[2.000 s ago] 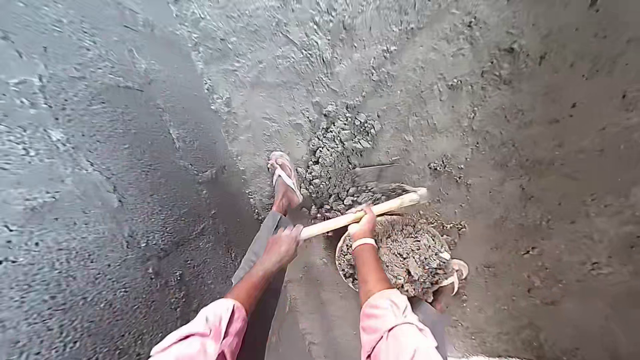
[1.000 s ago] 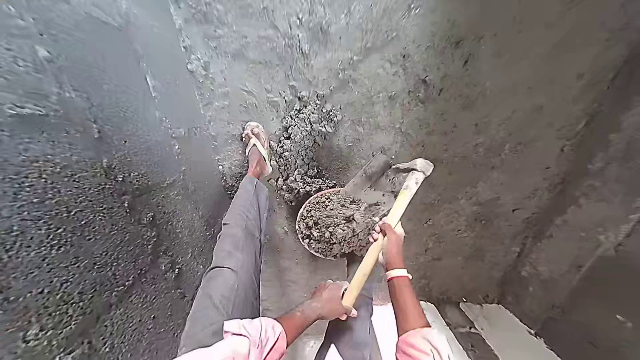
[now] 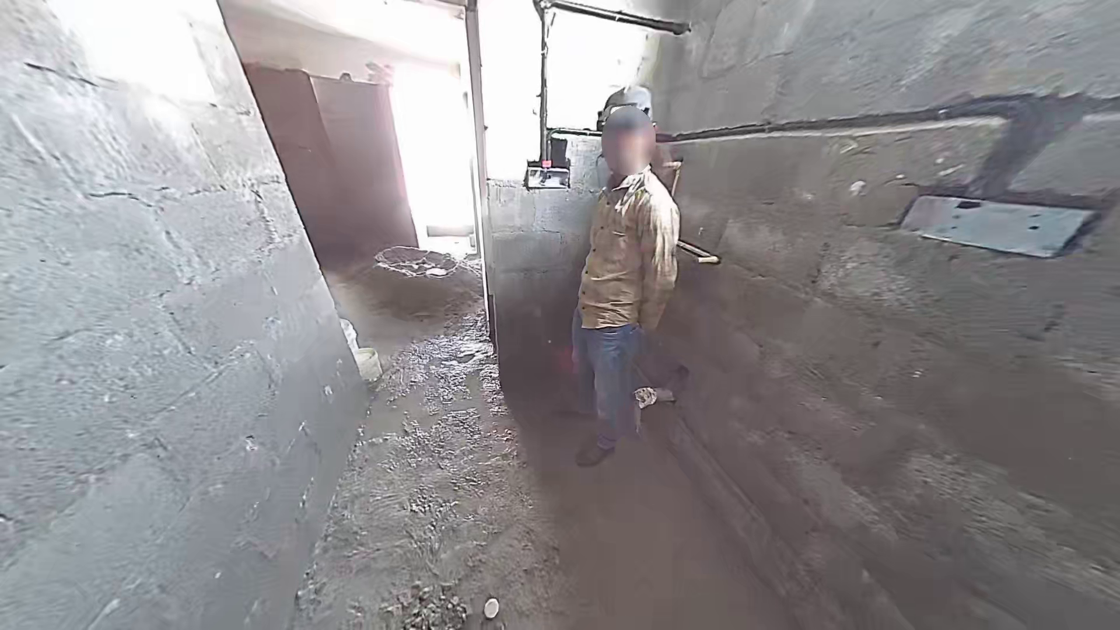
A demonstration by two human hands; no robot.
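Neither my left hand nor my right hand shows in the head view, and the wooden-handled tool and the pan of wet mortar are out of sight too. Rough, wet-looking concrete [image 3: 437, 472] covers the floor ahead of me. Loose clumps of mortar [image 3: 433, 605] lie at the bottom edge, beside a small white round object [image 3: 492, 608].
A person [image 3: 617, 254] in a tan shirt and jeans stands by the right block wall [image 3: 831, 315]. Another block wall [image 3: 175, 332] runs along the left. Beyond the doorway frame [image 3: 481, 175] lies a round mesh-like object [image 3: 416, 261]. A metal plate [image 3: 997, 226] is set into the right wall.
The view has swung up from the floor to the room. My hands, the long-handled tool, the mortar pan and my feet have left the view; a standing person has come into it.
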